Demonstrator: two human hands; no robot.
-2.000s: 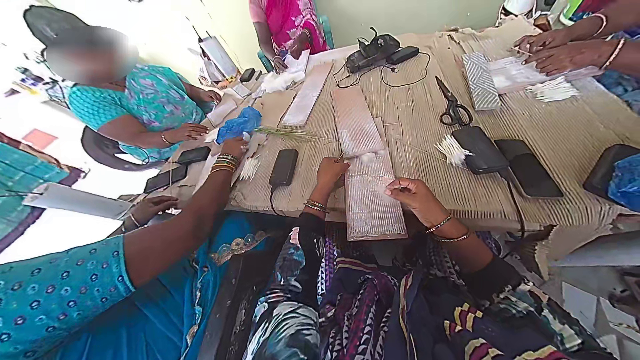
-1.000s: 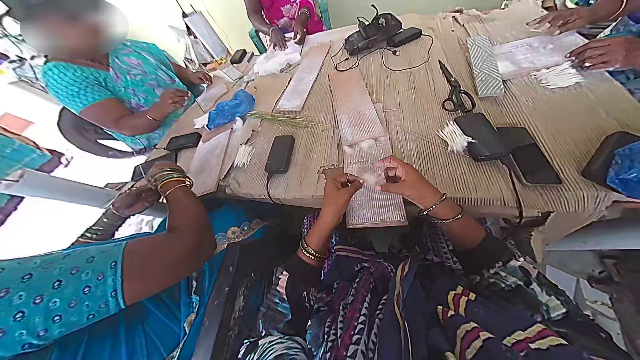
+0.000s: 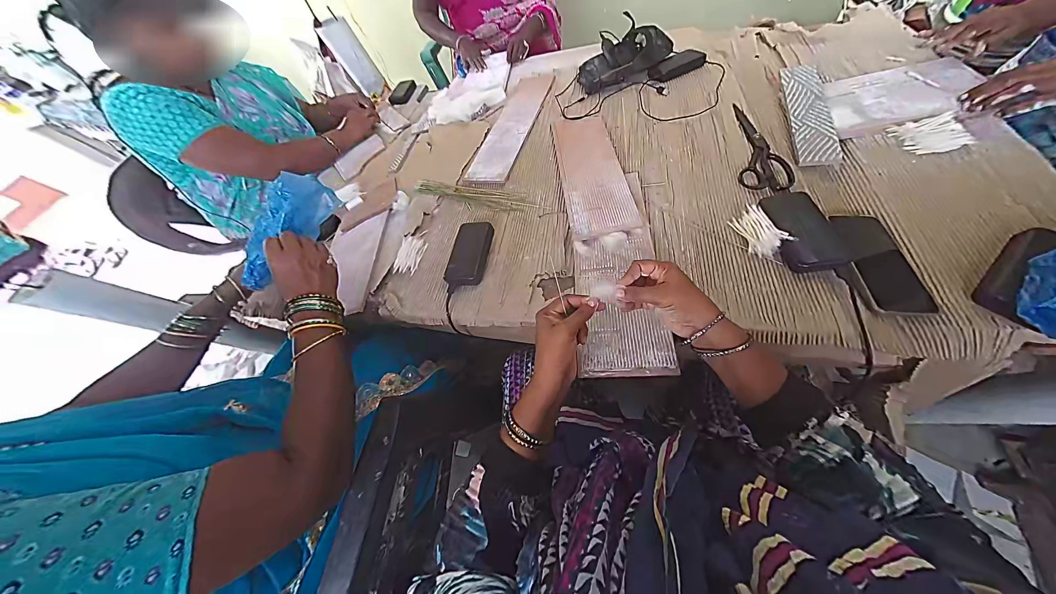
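Note:
My left hand [image 3: 565, 326] pinches a thin stick [image 3: 556, 276] that points up and away from the fingers. Between it and my right hand [image 3: 664, 295] stretches a small tuft of white cotton [image 3: 606, 292], pinched by the right fingertips. Both hands are over a ridged board [image 3: 631, 342] at the table's near edge. More cotton tufts [image 3: 612, 240] lie on its far part, beside a second pale board [image 3: 594, 177] that reaches toward the table's middle. A bundle of thin sticks [image 3: 474, 195] rests to the left of the boards.
Black scissors [image 3: 766, 169], white cotton wicks [image 3: 757, 231], a dark case [image 3: 796, 231] and a phone [image 3: 887, 268] lie at right. A black power bank [image 3: 469, 254] with a cable is at left. Co-workers sit around; one holds a blue plastic bag [image 3: 285, 214].
My hands were apart over the board two seconds ago and are now close together at the cotton. The neighbouring co-worker's hand has moved up to the blue bag since one second ago.

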